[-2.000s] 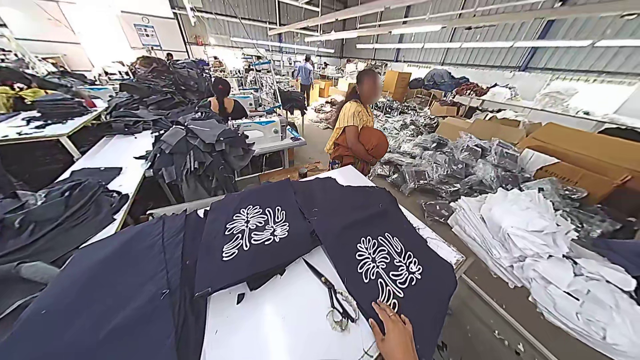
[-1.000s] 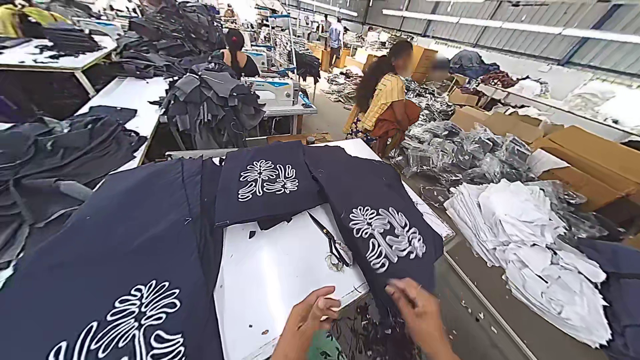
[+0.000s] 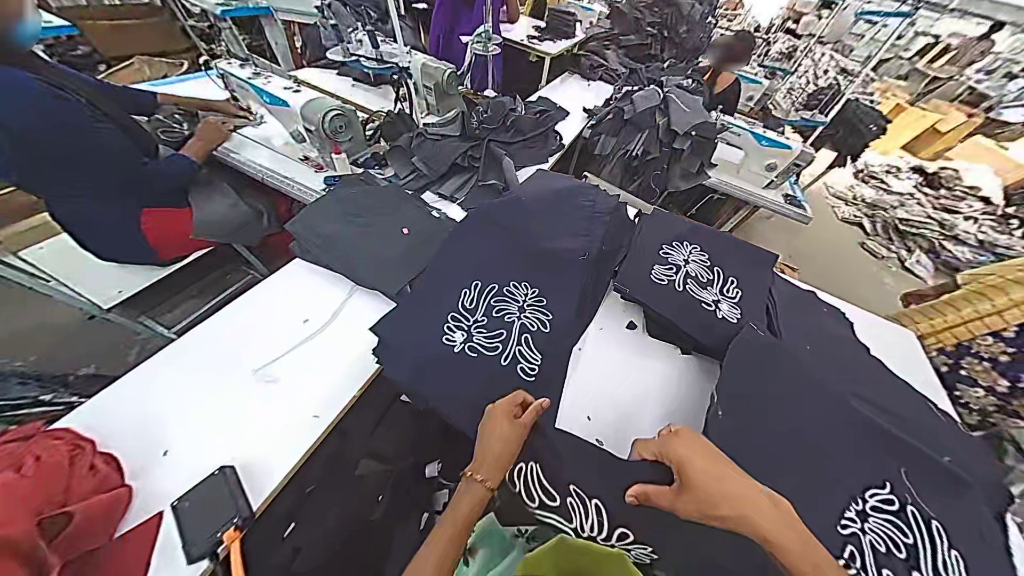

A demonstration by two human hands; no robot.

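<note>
Between my hands, at the near table edge, hangs a dark navy fabric panel (image 3: 596, 500) with white embroidery. My left hand (image 3: 508, 432) pinches its upper left edge, beside a stack of embroidered navy panels (image 3: 512, 280). My right hand (image 3: 688, 472) is at the panel's right part, thumb and fingers bent around its edge. Farther back lies a smaller stack of embroidered navy pieces (image 3: 696, 276). At the right a larger navy panel stack (image 3: 832, 400) bears similar white embroidery. The scissors seen earlier are not in view.
The white table (image 3: 240, 360) holds grey fabric pieces (image 3: 368, 232), a phone-like dark device (image 3: 212, 512) and red cloth (image 3: 60, 488). A person (image 3: 88, 152) sits at a sewing machine (image 3: 296, 104) at the left. More machines and cloth heaps stand behind.
The view has swung left. My hands, apart and without cloth a second ago, now have an embroidered navy panel between them at the table's near edge.
</note>
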